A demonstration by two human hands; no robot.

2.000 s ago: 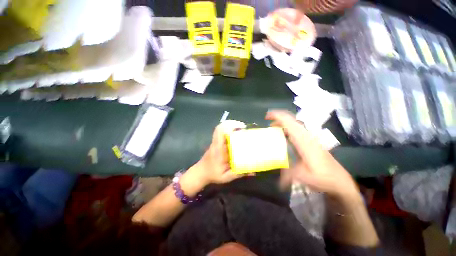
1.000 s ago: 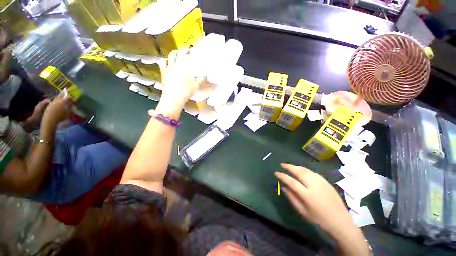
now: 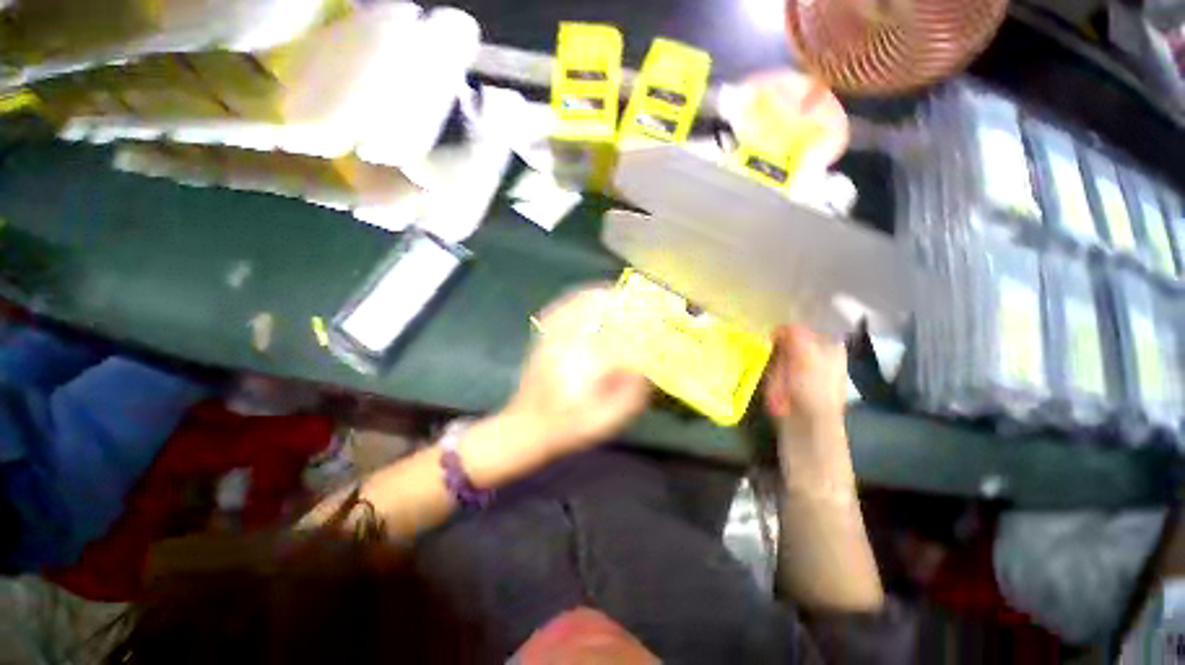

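Observation:
An open yellow retail box point(image 3: 708, 353) is held in front of me above the bench edge. Its long grey-white lid flaps point(image 3: 741, 247) stand up behind it. My left hand point(image 3: 578, 370) is blurred and grips the box's left end, its fingers over the yellow part. My right hand point(image 3: 808, 374) holds the right end. A bagged device point(image 3: 403, 299) with a white face lies on the green bench to the left. Whether anything is inside the box is too blurred to tell.
Open cartons point(image 3: 221, 91) are stacked at back left. Finished boxes point(image 3: 587, 85) stand at the back, one partly hidden behind the flaps. Clear blister trays point(image 3: 1014, 260) are at right, a fan point(image 3: 897, 33) behind. White paper pieces point(image 3: 543, 199) lie about.
My left hand has come back from the carton stack, and an open box is now between my hands. My right hand was empty and now holds its end. The view has turned.

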